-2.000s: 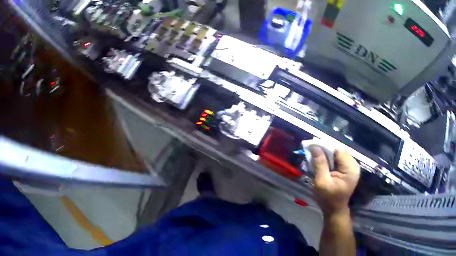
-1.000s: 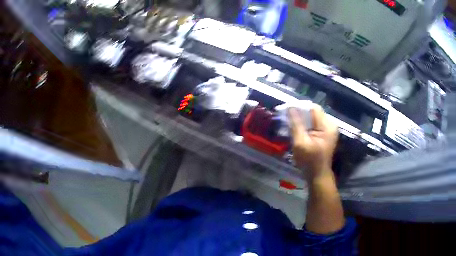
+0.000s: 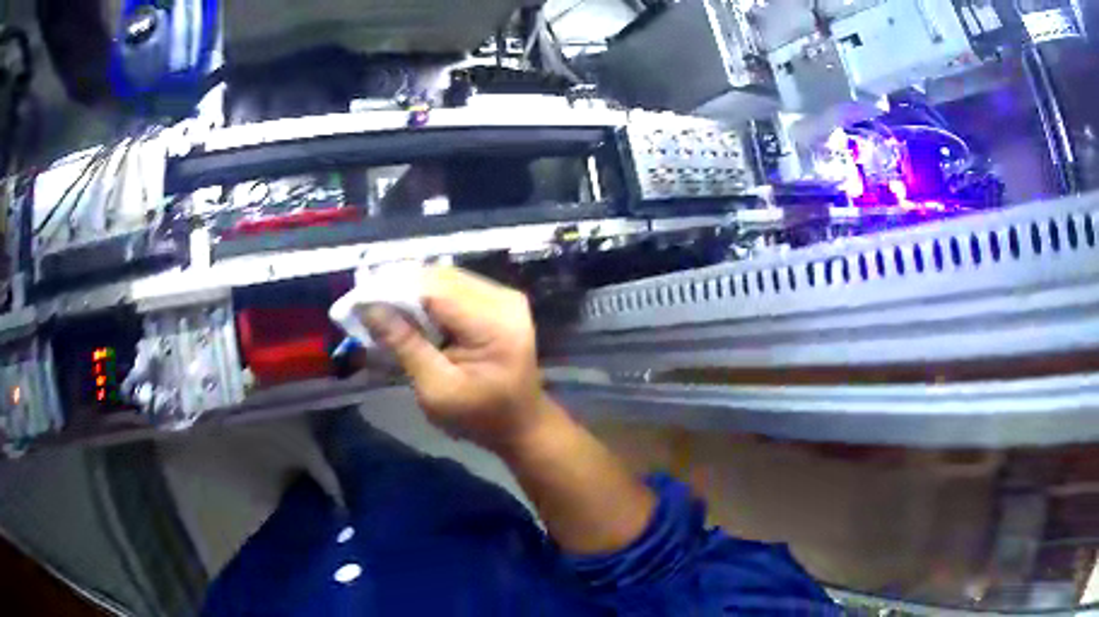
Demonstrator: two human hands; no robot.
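Note:
My right hand (image 3: 476, 350) is bare and comes in from the lower right in a blue sleeve. Its thumb and fingers pinch a small crumpled white piece (image 3: 392, 295), which looks like a wipe. The hand is above the front edge of the conveyor track (image 3: 482, 235), just right of a red bin (image 3: 287, 341). A tiny blue piece (image 3: 350, 346) shows below the white piece. The hand hides part of the track's front side. My left hand is not in view.
Silver pneumatic blocks (image 3: 193, 356) and a display with red and green lights (image 3: 101, 371) stand left of the bin. A grey slotted duct (image 3: 844, 271) runs along the right. Behind are a blue holder (image 3: 166, 46), a plate with round nests (image 3: 689, 157) and a purple-lit station (image 3: 892, 169).
The view has swung to the right, bringing the purple-lit station and more duct into sight. My right hand still holds the white piece near the red bin. The machine head marked DN has left view.

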